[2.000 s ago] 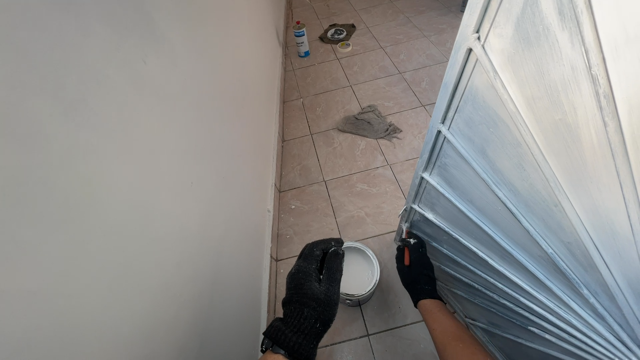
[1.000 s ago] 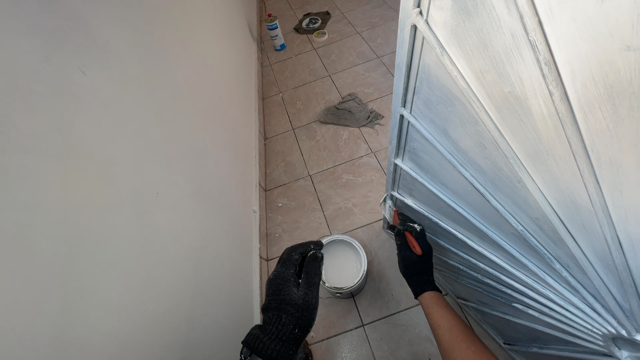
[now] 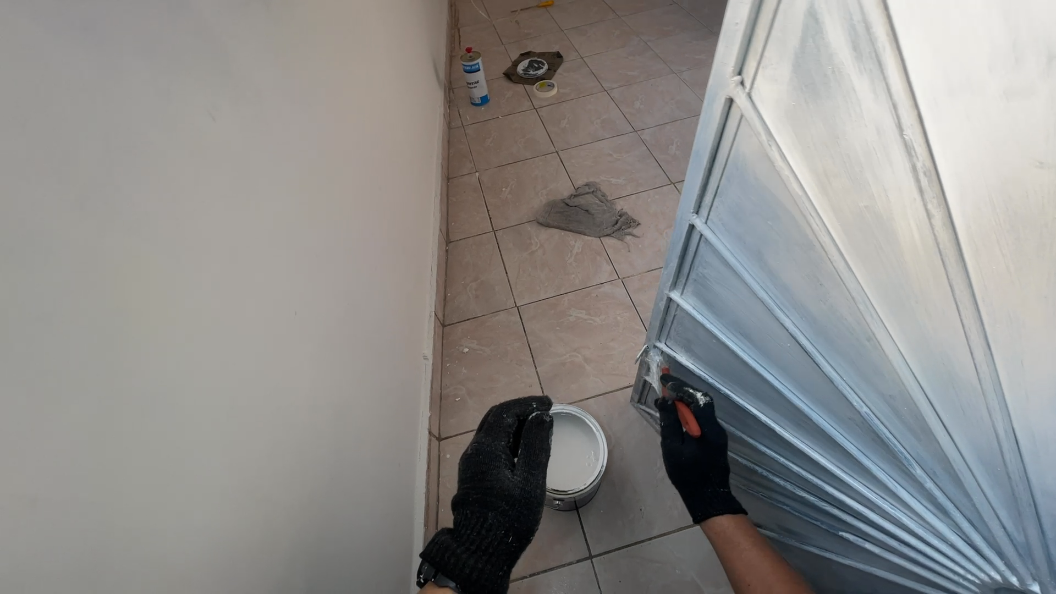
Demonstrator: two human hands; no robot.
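Observation:
Black knit gloves cover both hands. My right hand (image 3: 693, 441) grips a paintbrush by its orange-red handle (image 3: 686, 417); the whitish bristles (image 3: 654, 371) touch the left edge frame of a metal door (image 3: 825, 289) with raised bars that fan out from its lower right. My left hand (image 3: 502, 487) is at the left rim of an open paint can (image 3: 577, 458) and overlaps it in view, fingers bent toward the thumb. The can holds pale paint and is held or steadied there; whether it touches the floor cannot be told.
A pale wall (image 3: 223, 289) runs along the left. On the tiled floor (image 3: 569, 330) lies a crumpled grey rag (image 3: 587, 213). Farther back are a blue-and-white bottle (image 3: 474, 78) with a red cap, a lid (image 3: 532, 68) on a dark sheet, and a roll of tape (image 3: 545, 88).
The brush, mostly hidden in the right hand two seconds ago, now shows its handle and bristles at the door's edge. The left hand stays beside the can.

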